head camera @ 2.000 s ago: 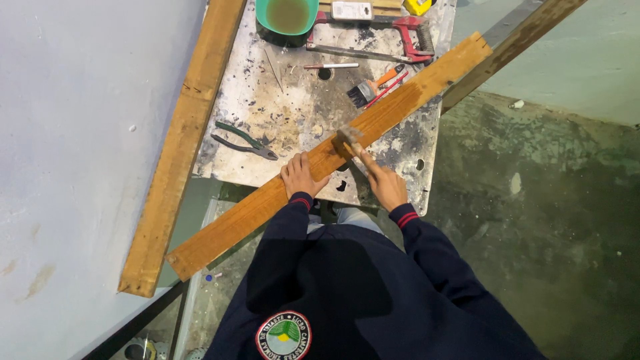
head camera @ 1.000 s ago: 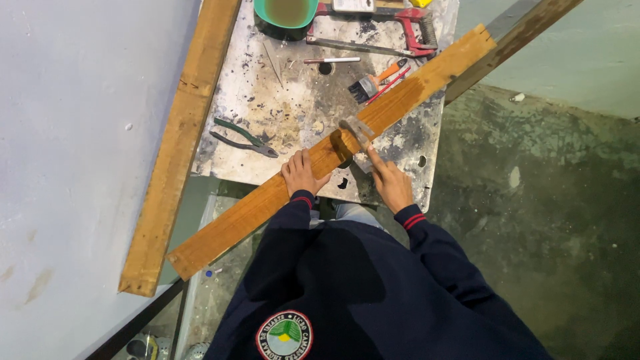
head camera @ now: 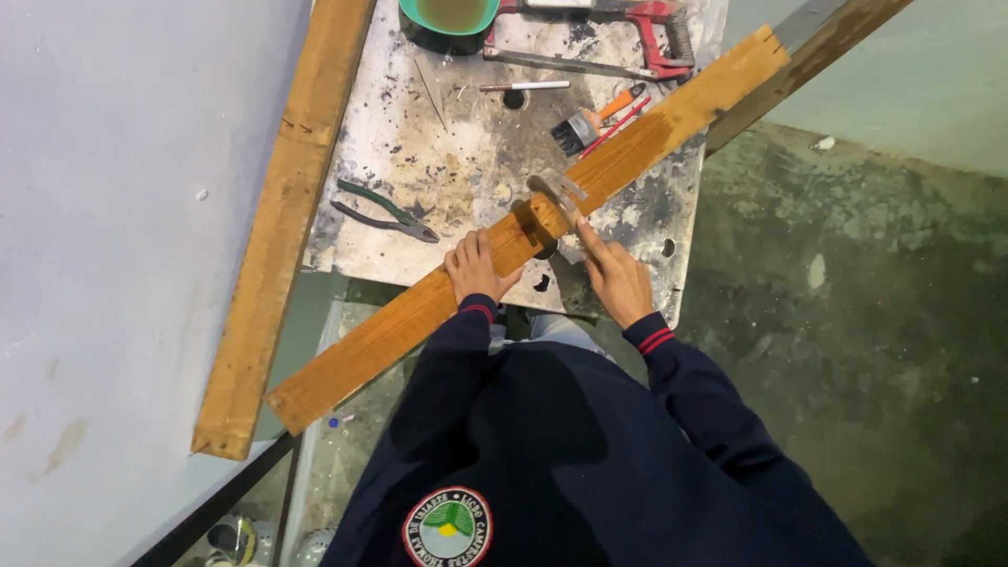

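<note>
A long wooden board (head camera: 370, 342) lies slantwise across the paint-stained work table (head camera: 394, 260), its lower left end past the table edge. My left hand (head camera: 476, 268) presses on the board's middle, fingers over its far edge. My right hand (head camera: 618, 276) grips a hammer by its handle, index finger laid along it. The hammer's head (head camera: 555, 189), somewhat blurred, is over the board, just right of a darker shadowed patch. Whether the head touches the wood, I cannot tell.
Green-handled pliers (head camera: 386, 213), a paintbrush (head camera: 587, 126), a red pencil (head camera: 614, 128), a marker (head camera: 524, 86), a red hacksaw (head camera: 654, 39) and a green container of liquid (head camera: 449, 16) are on the table. Another board (head camera: 276, 220) stands at left by the wall. A wooden beam (head camera: 811, 63) is at upper right.
The hammer in my right hand has shifted and turned slightly over the board since the first frame. My left hand has stayed on the board.
</note>
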